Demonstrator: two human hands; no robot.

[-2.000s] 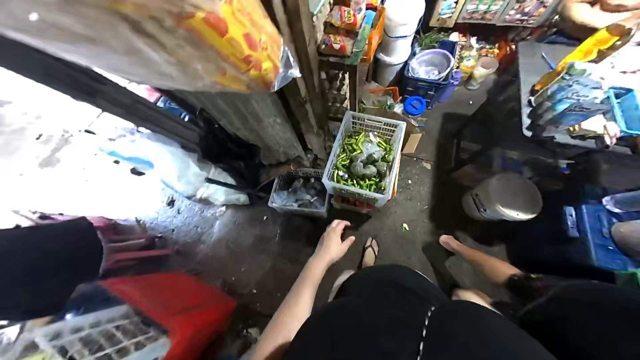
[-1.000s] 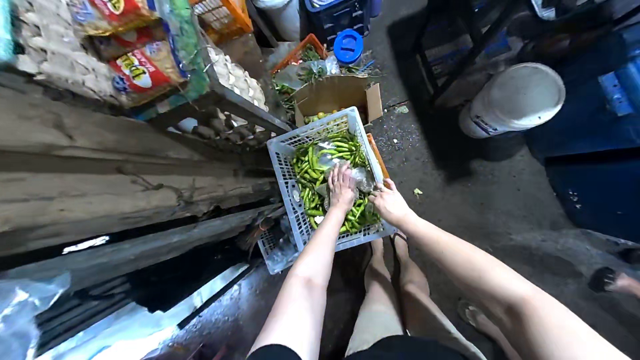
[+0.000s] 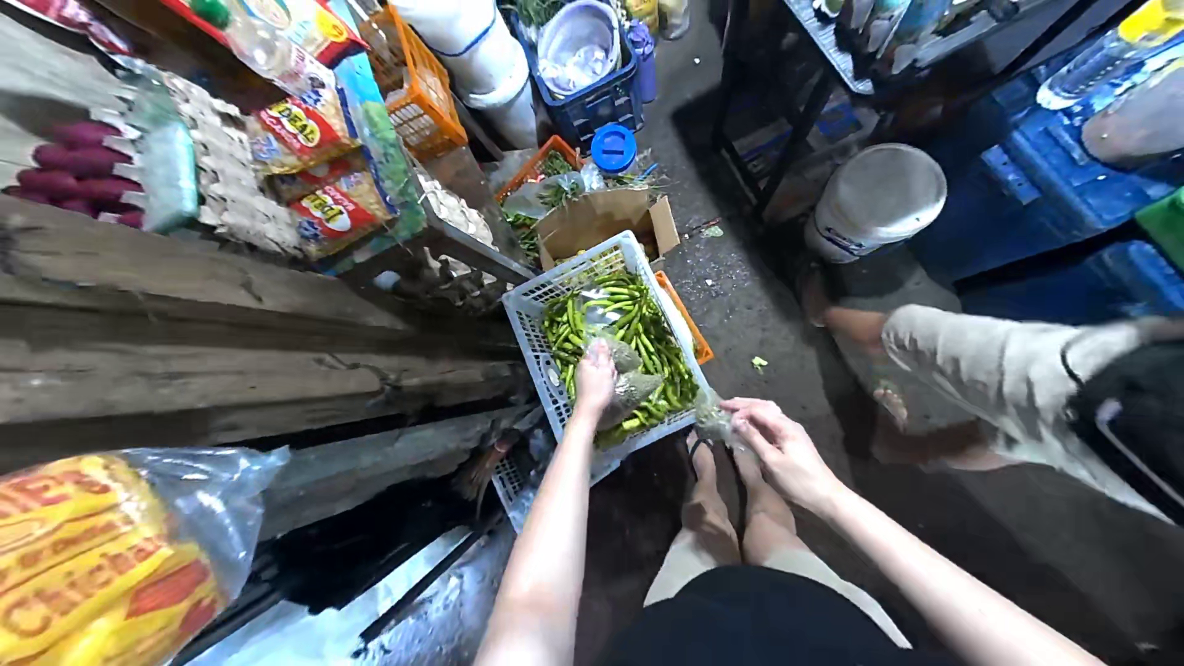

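A white plastic crate (image 3: 529,326) holds green chili peppers (image 3: 661,356) and clear plastic bags with dark, grainy-looking contents (image 3: 631,390). My left hand (image 3: 595,375) is inside the crate, its fingers closed on the top of one of these bags. Just outside the crate's near right corner, my right hand (image 3: 775,444) pinches a small clear plastic bag (image 3: 712,416) with greenish contents. An orange crate (image 3: 686,319) shows beneath the white one.
Behind the crate stands an open cardboard box (image 3: 592,222). Wooden boards (image 3: 185,324) and egg trays (image 3: 231,166) line the left. At right are a lidded white bucket (image 3: 879,199), blue containers (image 3: 1036,185) and another person's legs (image 3: 971,370).
My right hand has moved from the crate's right side to outside its near corner, now with a small bag. Another person's legs have come closer at the right.
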